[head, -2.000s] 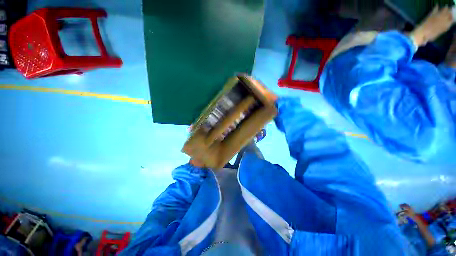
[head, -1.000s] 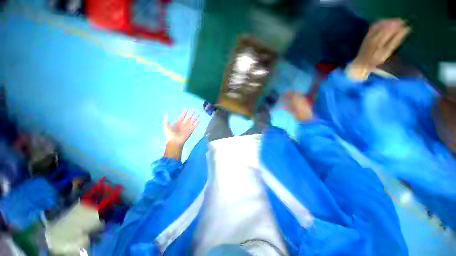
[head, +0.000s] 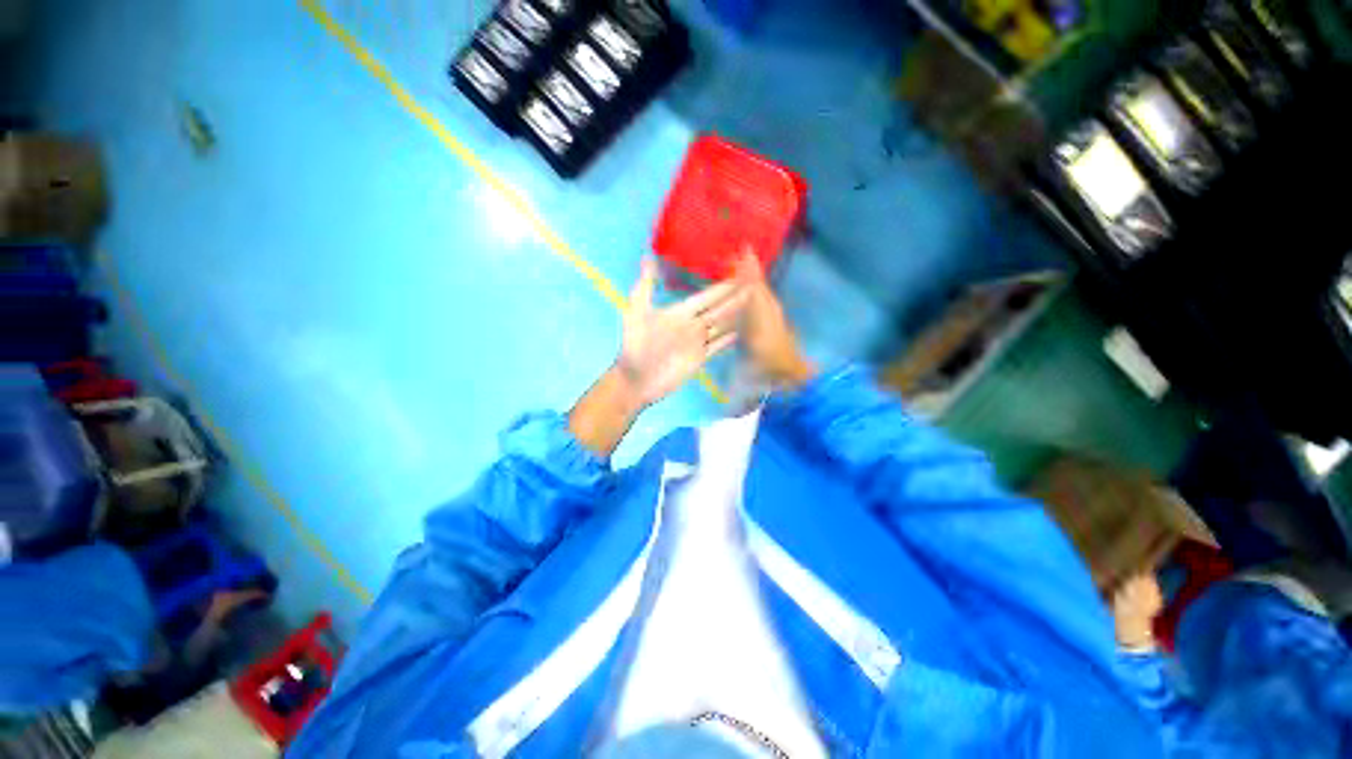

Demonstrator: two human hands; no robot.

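My left hand is in the middle of the view, empty, palm up, with its fingers spread. My right hand is close beside it on the right, blurred, with no object visible in it. Its fingers point up and overlap the left fingertips in the view; whether they touch I cannot tell. A red stool stands on the floor just beyond my hands. A brown carton-like thing is at the lower right, away from my hands, blurred.
A green-matted bench runs along the right, with black trays of boards at its back. More black trays are beyond the stool. Another person's hand is by the brown thing. Crates and a red stool are at left.
The carton was held in both hands, then appeared near the bench end with my hands off it. The view has turned toward the bench's right side, and my hands have come together.
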